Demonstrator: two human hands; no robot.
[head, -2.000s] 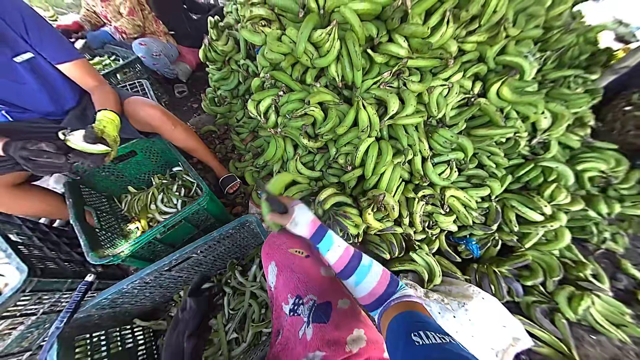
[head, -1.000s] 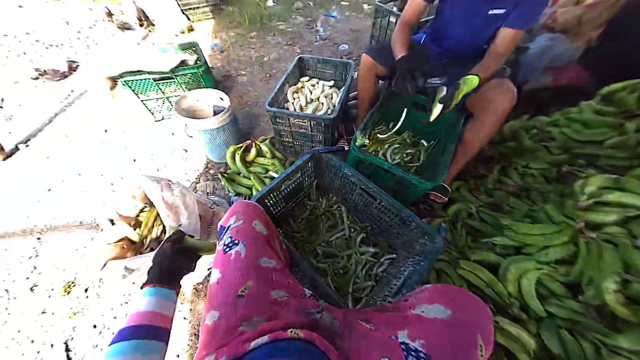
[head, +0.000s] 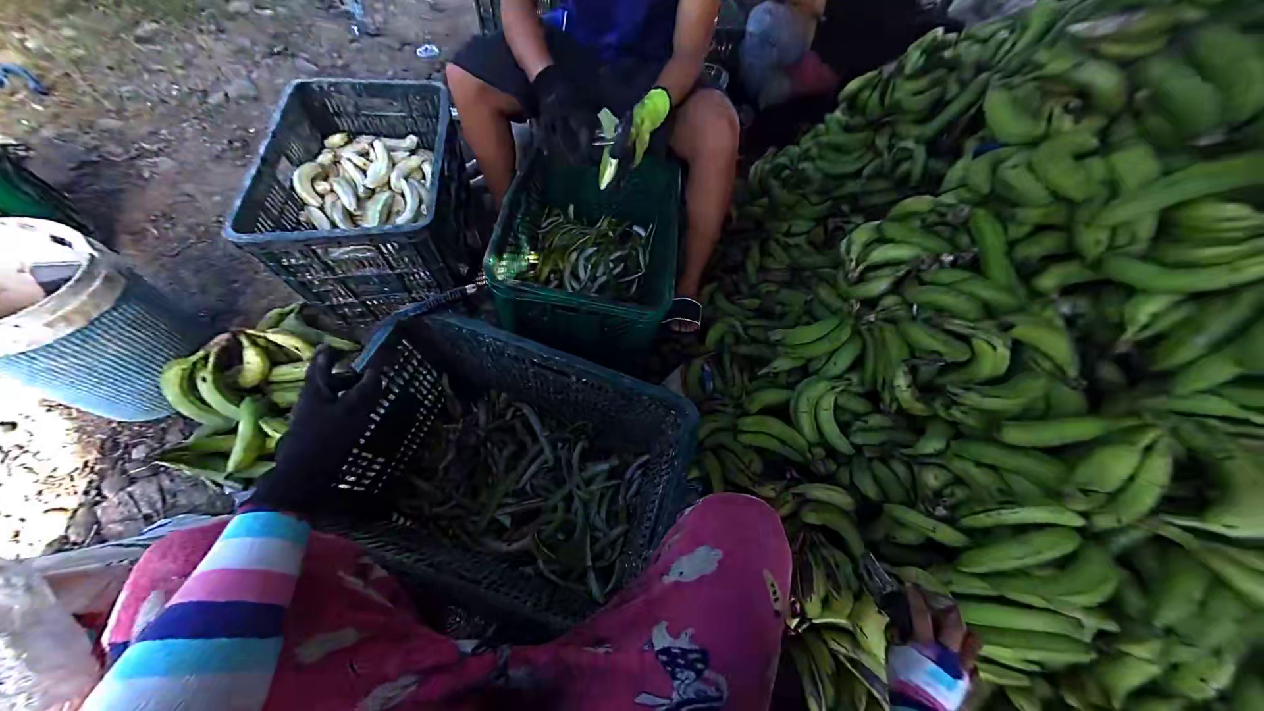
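Note:
My left hand (head: pixel 321 430), in a black glove below a striped sleeve, is at the left corner of a dark plastic crate (head: pixel 553 351); its fingers look apart, with nothing visible between them. Many green peels (head: pixel 533 474) lie inside the crate, which stands between my knees. At the lower right, my right hand (head: pixel 928 622) reaches down beside the heap of green bananas or plantains (head: pixel 1027 548). A dark, thin thing shows near its fingers, too blurred to name, and whether the hand grips it is unclear. A small bunch of green fruit (head: pixel 247 395) lies beyond my left hand.
Across from me a seated co-worker (head: pixel 602 59) in gloves holds a partly peeled fruit (head: pixel 607 148) over a green crate (head: pixel 504 267) of peels. Left of them stands a crate (head: pixel 336 232) of peeled fruit. A whitish bucket (head: pixel 99 336) is at far left, and another person sits behind.
The view has swung left, then partly back right. My left hand has left the sack at the left, where it held something greenish, and is at the crate corner.

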